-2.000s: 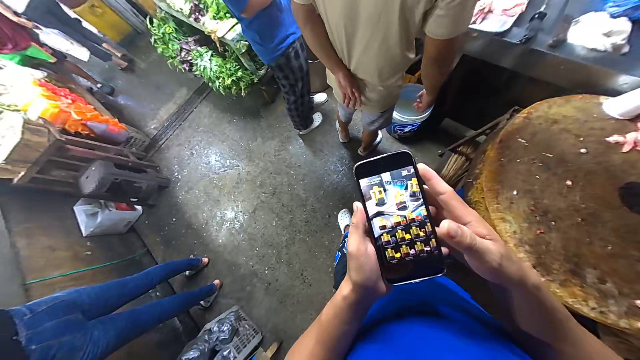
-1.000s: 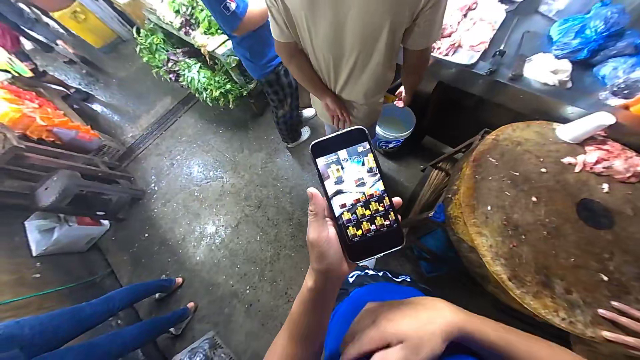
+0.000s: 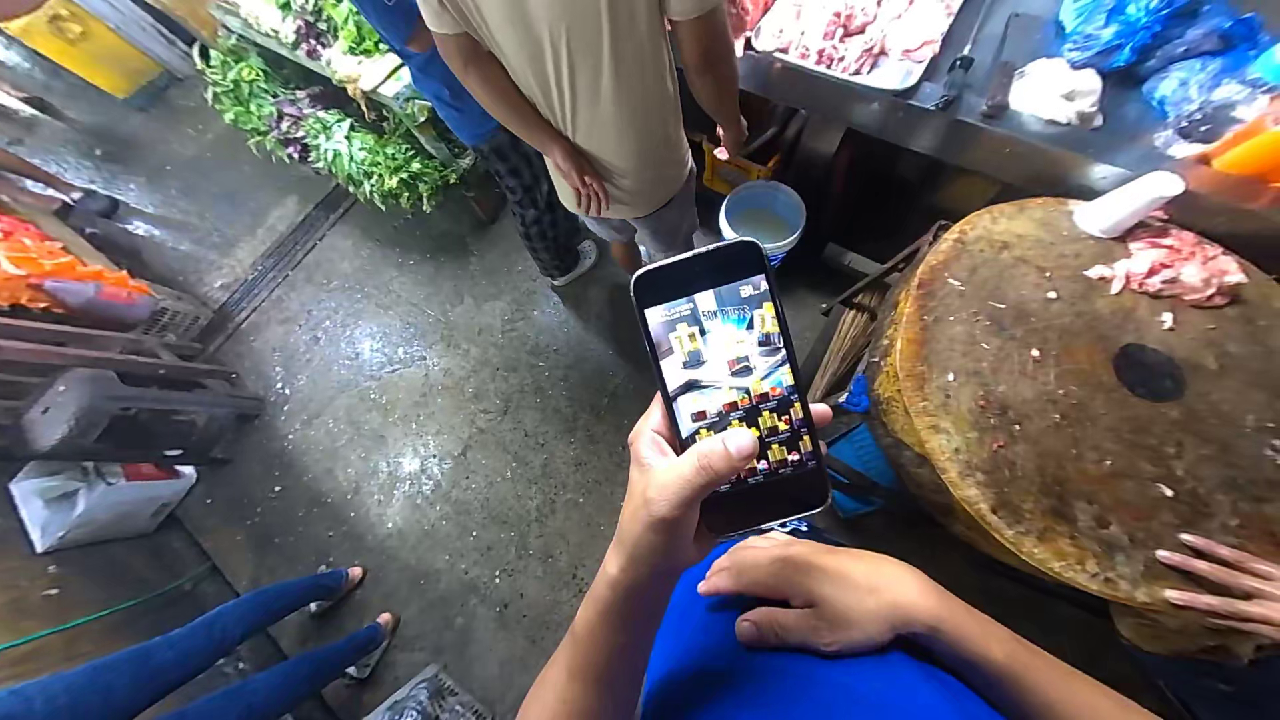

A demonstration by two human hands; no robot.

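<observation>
A smartphone point(image 3: 735, 385) with a lit screen of product pictures is held upright by my left hand point(image 3: 680, 480). The left thumb lies over the lower part of the screen, and fingertips show at the phone's right edge. My right hand point(image 3: 820, 590) rests against the front of my blue shirt point(image 3: 800, 680), just below the phone, with fingers bent and nothing seen in it. To the right stands a thick round wooden chopping block point(image 3: 1040, 420) with chopped raw meat point(image 3: 1175, 262) and a white cylindrical object point(image 3: 1130, 203) on its far side.
Another person's hand point(image 3: 1225, 590) rests on the block's near right edge. A person in a beige shirt point(image 3: 590, 100) stands ahead beside a white bucket point(image 3: 763, 215). A metal counter point(image 3: 960, 130) holds a meat tray point(image 3: 860, 40) and blue bags. Leafy vegetables point(image 3: 350, 150) and jeans-clad legs point(image 3: 200, 650) are leftward.
Two seconds ago both my hands were at the phone; my right hand has since moved down to my shirt. My left thumb has moved onto the screen. Another person's hand has appeared on the block.
</observation>
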